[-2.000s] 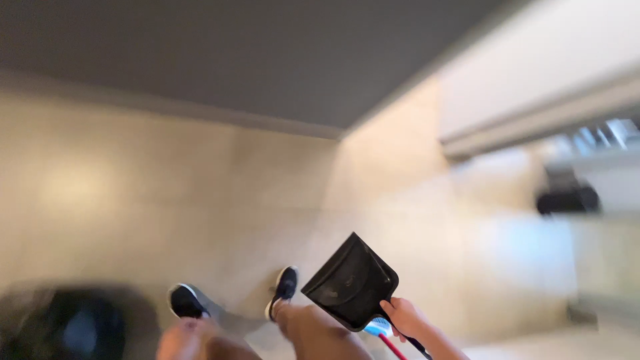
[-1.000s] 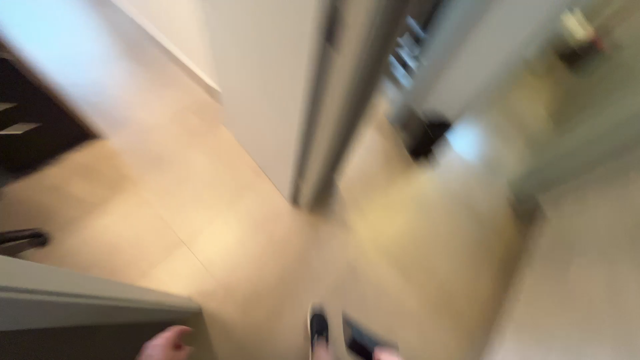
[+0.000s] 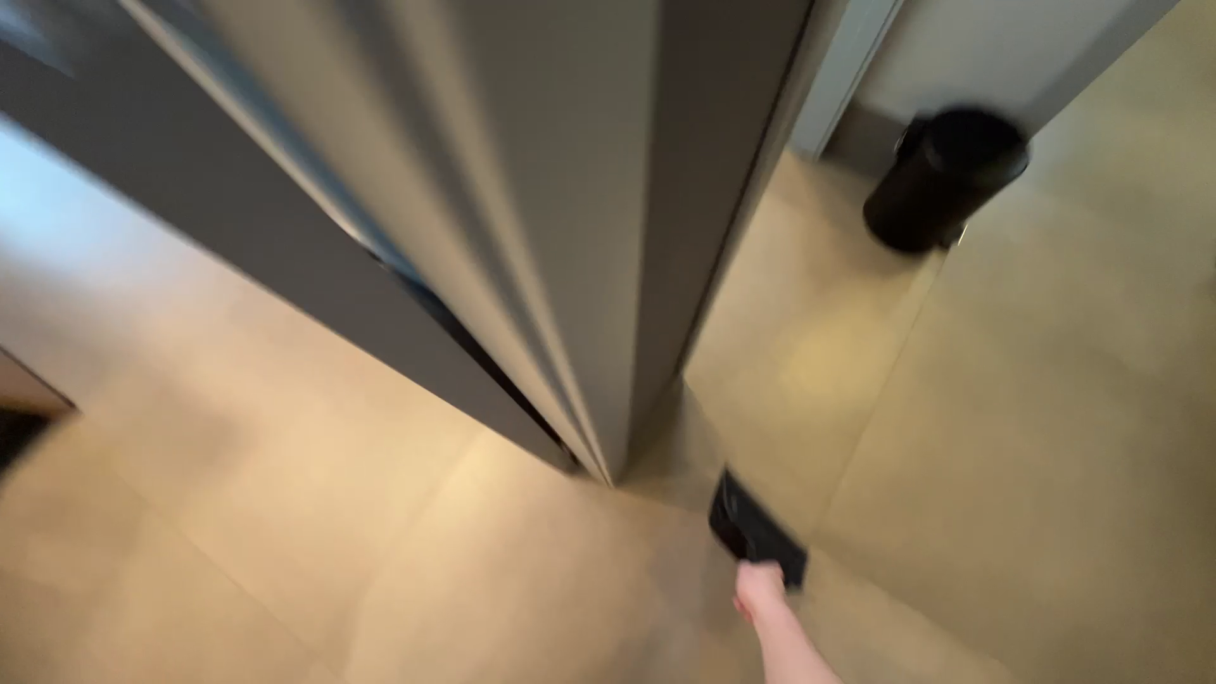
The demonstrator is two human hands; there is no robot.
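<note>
My right hand (image 3: 760, 584) is closed around the handle end of a black dustpan (image 3: 755, 527), low and right of centre in the head view. The dustpan is held over the tiled floor (image 3: 532, 570), near the foot of a door frame. Its handle is mostly hidden by my fingers, and motion blurs its outline. My left hand is out of the picture.
A grey door frame (image 3: 570, 237) comes down through the middle, with a dark grey panel (image 3: 332, 294) to its left. Beyond the doorway a black pedal bin (image 3: 945, 180) stands on the floor against a pale wall (image 3: 988, 57). A dark object is cut off at the left edge.
The view has swung a lot and come to the door frame. My left hand, seen at the bottom one second ago, has left the view. The dustpan remains in my right hand.
</note>
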